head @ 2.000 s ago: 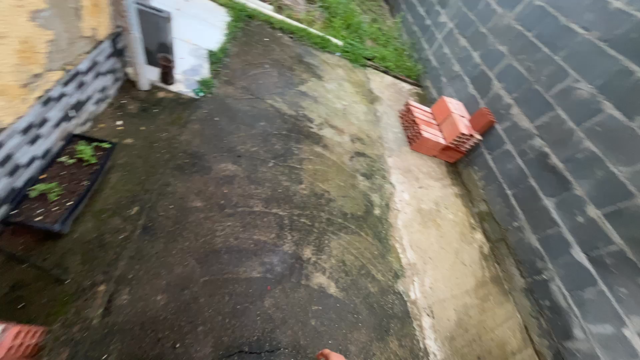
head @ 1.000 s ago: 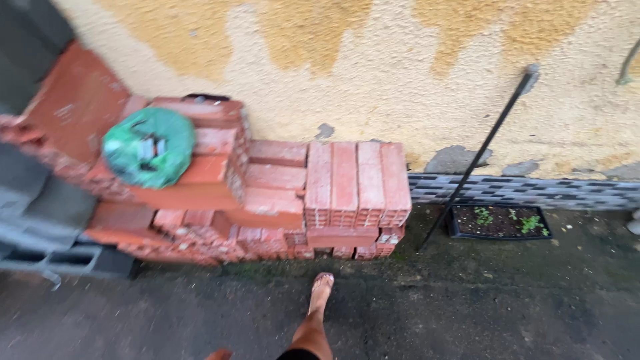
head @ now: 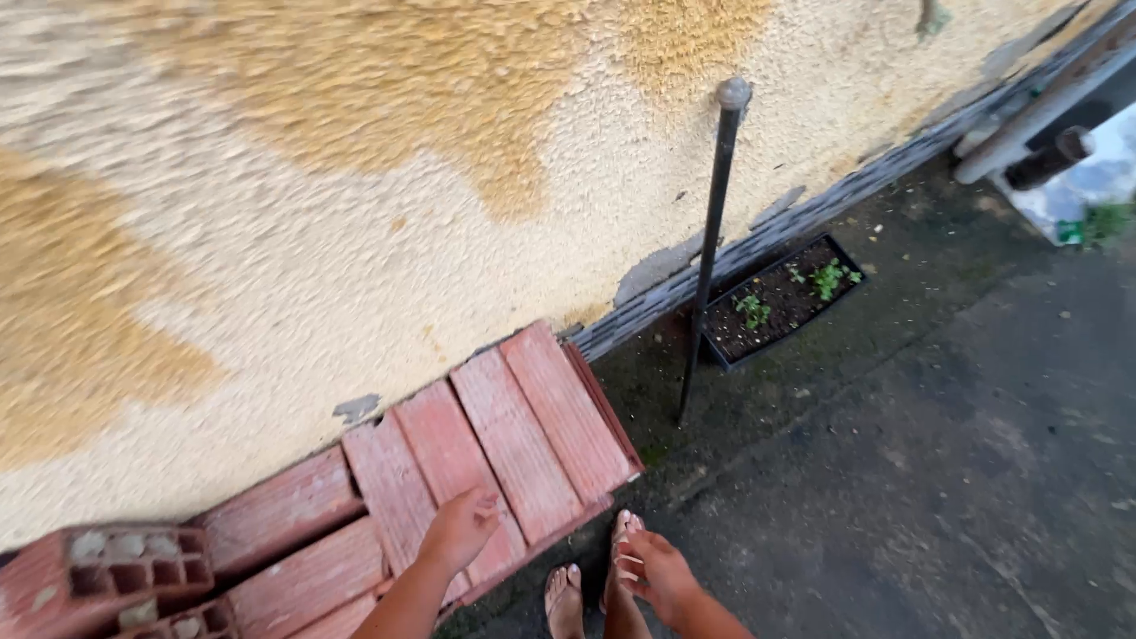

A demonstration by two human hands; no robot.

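Observation:
Red hollow clay bricks lie side by side on top of a stack against the textured wall. Over their near ends is my left hand, its fingers slightly curled and nothing held; whether it touches a brick cannot be told. My right hand hangs just right of the stack's near corner, fingers apart and empty, above my sandalled feet. More bricks continue the stack to the left, where one brick with open cells shows its end face.
A dark metal pole leans near the wall beyond the stack. Behind it, a black planter with soil and small green plants sits on the damp concrete floor. A pale pipe is at the upper right.
The view has swung from the concrete strip by the grey block wall to the brick stack, now seen closer. Both hands have come into full view over or beside the bricks.

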